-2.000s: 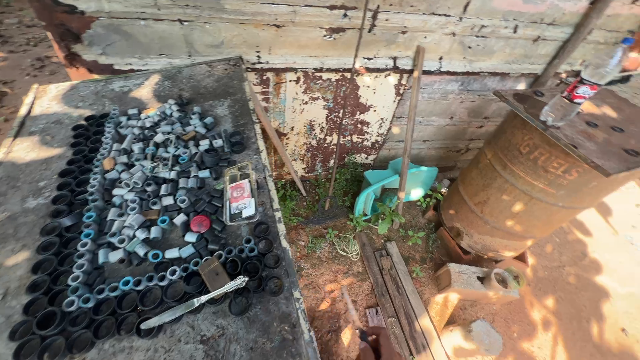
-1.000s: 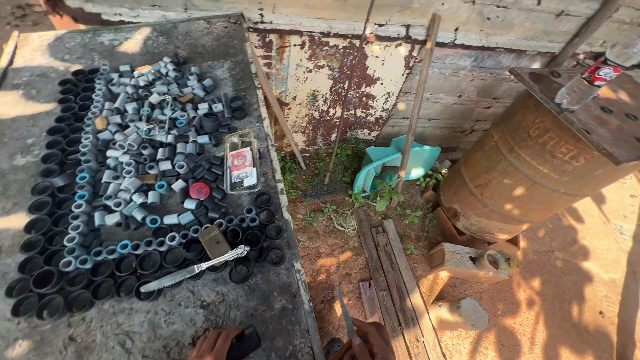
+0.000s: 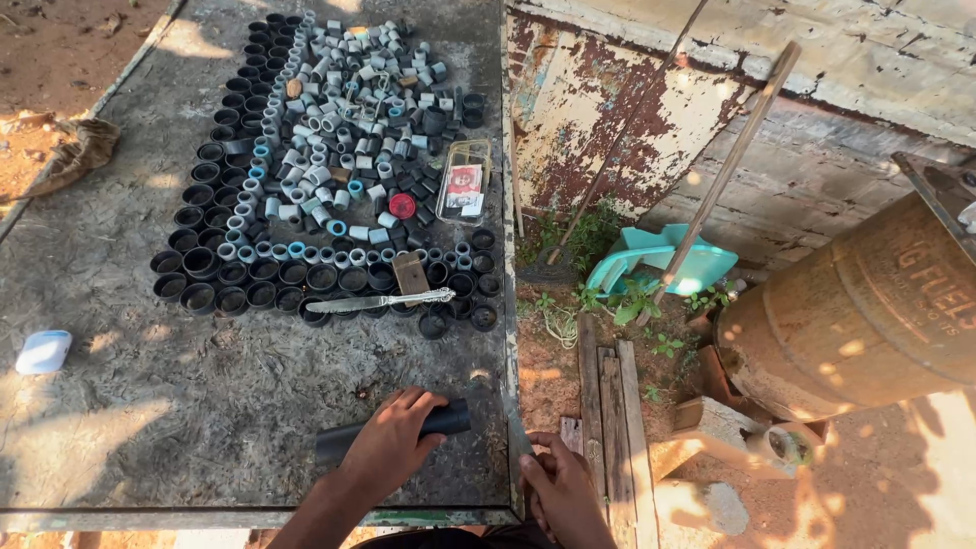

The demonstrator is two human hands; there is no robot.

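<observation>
My left hand (image 3: pixel 396 438) grips a length of black plastic pipe (image 3: pixel 448 418) lying on the worn wooden table (image 3: pixel 252 396). Beyond the table's right edge, my right hand (image 3: pixel 560 484) holds a knife (image 3: pixel 514 419), its blade pointing up along that edge. Many cut grey pipe rings (image 3: pixel 320 179) lie heaped farther back, bordered on the left and front by rows of black pipe rings (image 3: pixel 230 299). An ornate silver table knife (image 3: pixel 381 302) rests across the front rows, over a small wooden block (image 3: pixel 412 278). A red bottle cap (image 3: pixel 401 205) sits among the pieces.
A clear plastic tray (image 3: pixel 463 183) with printed cards stands near the table's right edge. At far left are a white case (image 3: pixel 44 351) and a crumpled cloth (image 3: pixel 85 156). Right of the table are wooden planks (image 3: pixel 610 412), a turquoise plastic piece (image 3: pixel 663 263) and a rusty drum (image 3: pixel 854 305).
Both hands have come farther into view, with the black pipe now showing under my left hand. My right hand held the knife one second ago too. The view has shifted toward the table.
</observation>
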